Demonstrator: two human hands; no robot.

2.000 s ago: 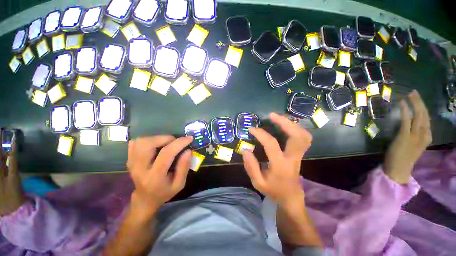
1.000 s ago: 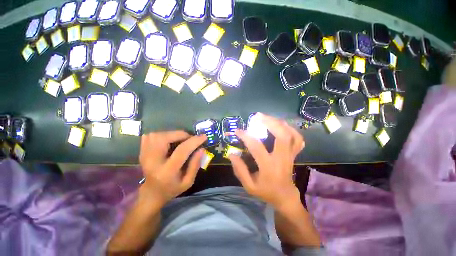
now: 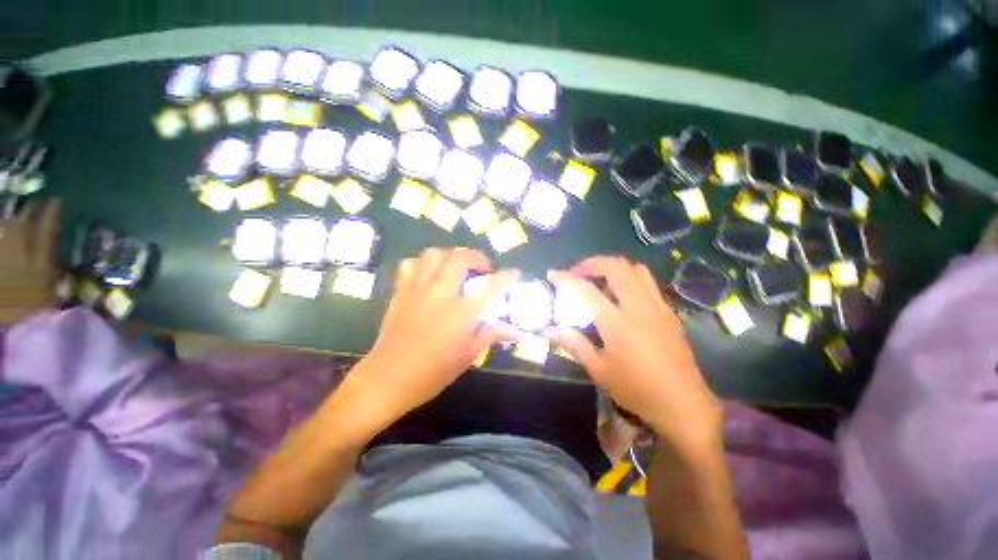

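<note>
Three smartwatch units with glowing white screens sit side by side at the near edge of the bench; the middle one (image 3: 531, 305) shows most clearly. My left hand (image 3: 443, 312) closes on the left unit (image 3: 482, 289), thumb below and fingers above, partly hiding it. My right hand (image 3: 629, 328) closes on the right unit (image 3: 570, 308) the same way. Silvery batteries with yellow edges, one of them the middle battery (image 3: 532, 350), lie just below the units, partly hidden by my thumbs.
White-screen units (image 3: 303, 240) stand in rows at left and centre-left, each with a battery below. Dark-screen units (image 3: 701, 281) lie in a loose cluster at right. A neighbour's hand (image 3: 27, 257) is at far left beside dark units (image 3: 115, 257). Pink-purple sleeves flank me. A pale rail (image 3: 613, 90) bounds the far side.
The left and middle units have gone from menu icons to plain white. My hands have come closer together and now hold the outer units from both sides. The camera view has shifted.
</note>
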